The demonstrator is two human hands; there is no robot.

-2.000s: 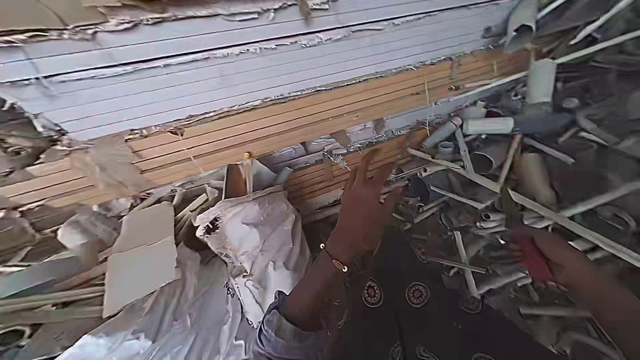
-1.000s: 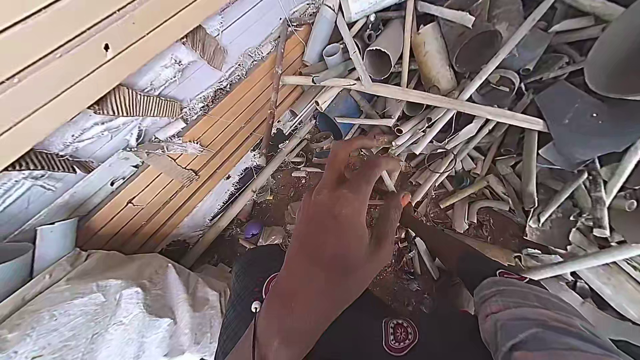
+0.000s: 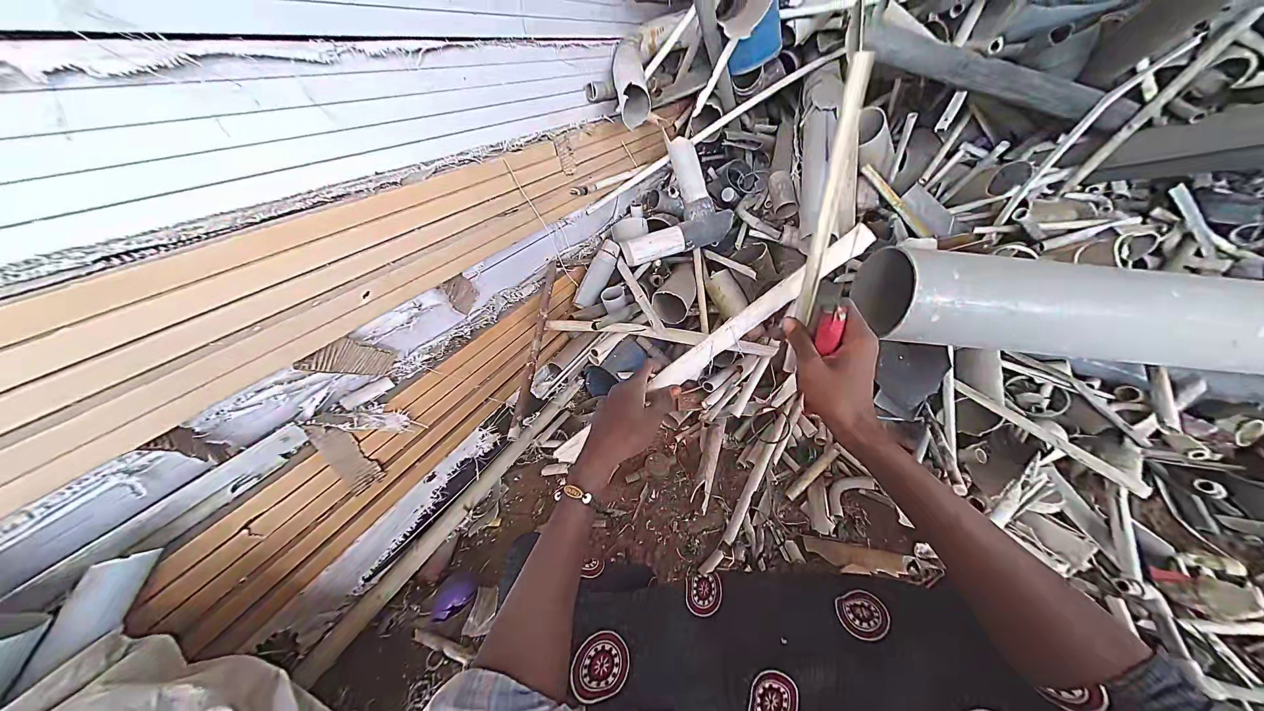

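Observation:
My left hand (image 3: 624, 427) is closed around the lower part of a pale flat plastic strip (image 3: 755, 316), which slants up to the right. My right hand (image 3: 839, 380) grips a red handle (image 3: 830, 331), and a long yellowish strip or blade (image 3: 834, 178) rises from that hand, crossing in front of the pale strip. Whether this long piece belongs to the red handle cannot be told. Just right of my right hand lies the open end of a large grey plastic pipe (image 3: 1066, 301).
Stacked tan panels (image 3: 296, 306) and white panels (image 3: 296, 128) line the left side. Cut pipe pieces (image 3: 676, 291) and plastic scraps cover the ground ahead and to the right. A pale sack (image 3: 168, 676) lies bottom left, near a purple object (image 3: 453, 596).
The left hand, with fingers spread and nothing held one second ago, has closed on the pale strip. The right hand has come up into clear sight with the red handle. The view has shifted.

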